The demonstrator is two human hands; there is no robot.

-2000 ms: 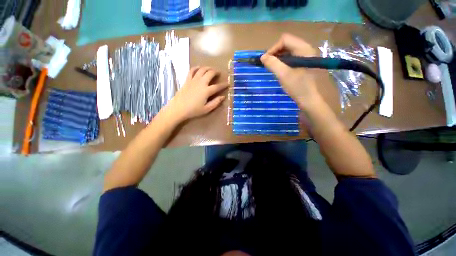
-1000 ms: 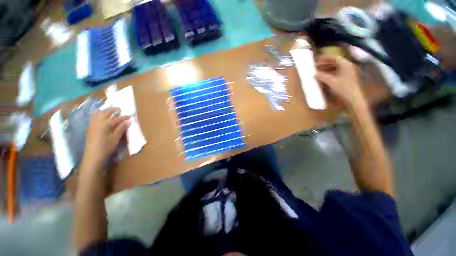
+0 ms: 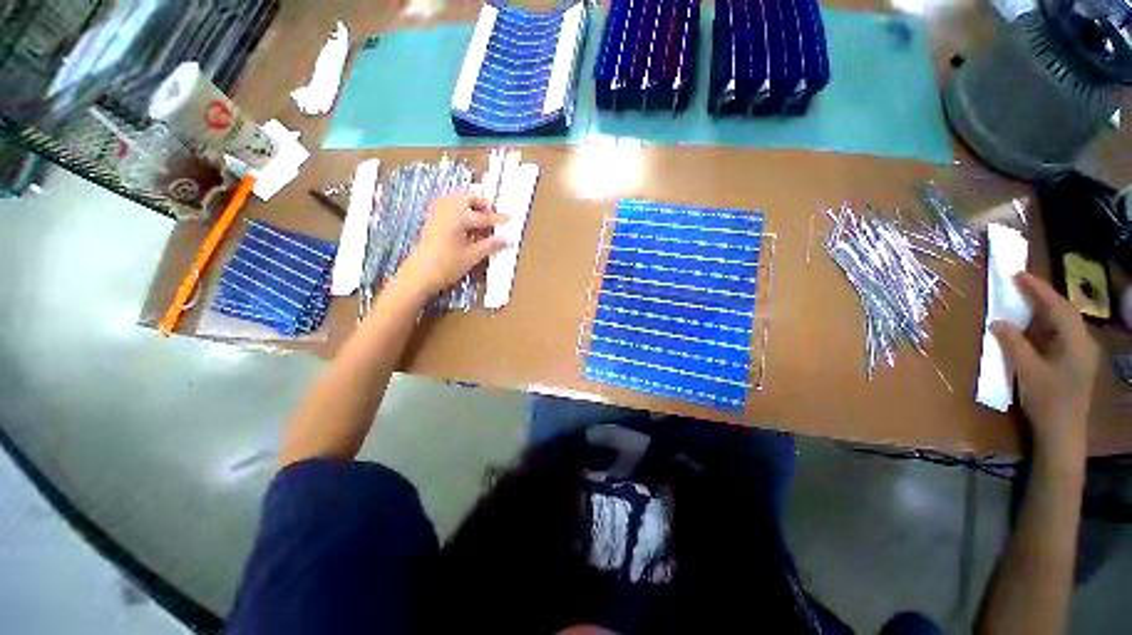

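Blue solar cell pieces (image 3: 680,304) with pale lines lie side by side on the brown bench, thin wire ends showing at both sides. My left hand (image 3: 457,246) is over the long silver ribbon bundle (image 3: 404,217), its fingertips at a white strip (image 3: 510,236); whether they grip it is hidden. My right hand (image 3: 1053,347) is at another white strip (image 3: 998,354) at the right, thumb and fingers apart at its edge. The strip lies flat. Short ribbon pieces (image 3: 884,279) lie scattered left of it.
The green mat (image 3: 410,93) holds a white-edged blue stack (image 3: 521,68) and two dark blocks (image 3: 647,56) (image 3: 767,56). A grey round container (image 3: 1024,112) and yellow sponge (image 3: 1086,283) are right. Spare cells (image 3: 276,279), an orange stick (image 3: 209,254) and a cup (image 3: 205,112) are left.
My right hand has left the cells, where it held the soldering iron, and moved to the right white strip without it. My left hand has moved onto the ribbon bundle. The view has shifted.
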